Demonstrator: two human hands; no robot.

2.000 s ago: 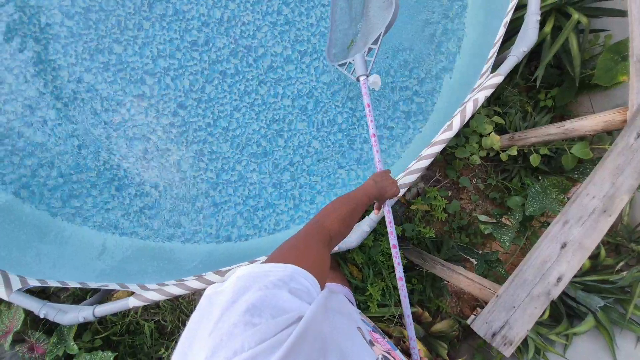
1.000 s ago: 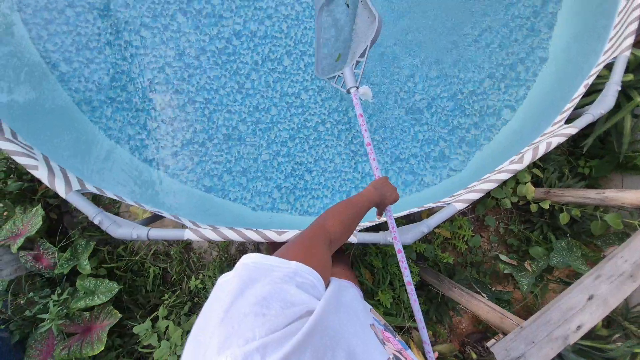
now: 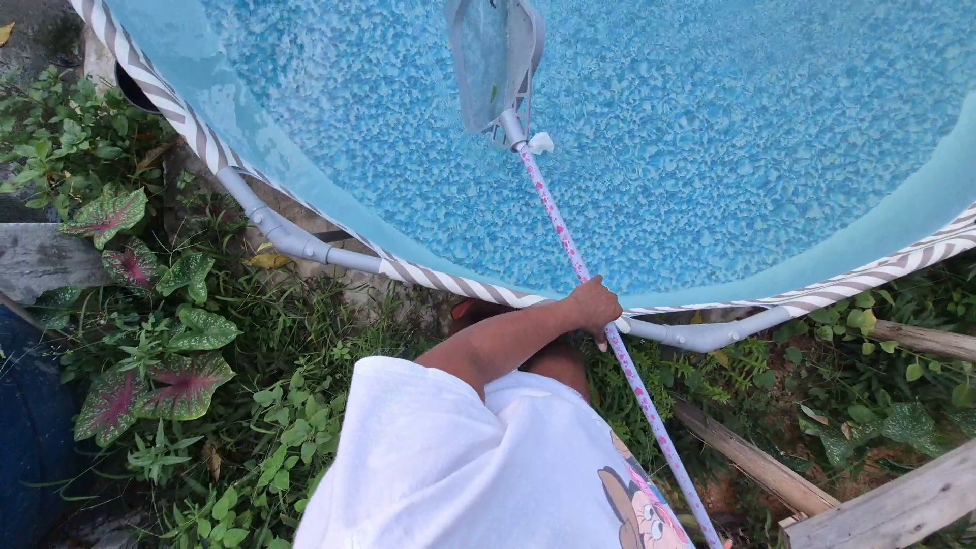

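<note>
My left hand [image 3: 597, 306] is closed around a pole with pink marks [image 3: 646, 404], just above the near rim of a round pool. At the pole's upper end, a grey leaf skimmer net [image 3: 488, 72] lies in or at the blue water [image 3: 686, 175]; a small green leaf shows in its mesh. A white piece [image 3: 540, 142] sits beside the net's socket. The pole slants down to the lower right, past my white shirt. Of my right hand [image 3: 727, 544], only a bit of a fingertip shows beside the pole at the bottom edge; its grip is hidden.
The pool's striped rim [image 3: 457, 284] with grey frame pipes [image 3: 286, 235] curves across in front of me. Caladium plants [image 3: 183, 385] and weeds grow at the left, near a dark blue container [image 3: 34, 427]. Wooden beams [image 3: 900, 507] lie at the lower right.
The view has swung, bringing more of the plants at the left into sight. My left hand keeps its hold on the pole, at about the same distance from the net.
</note>
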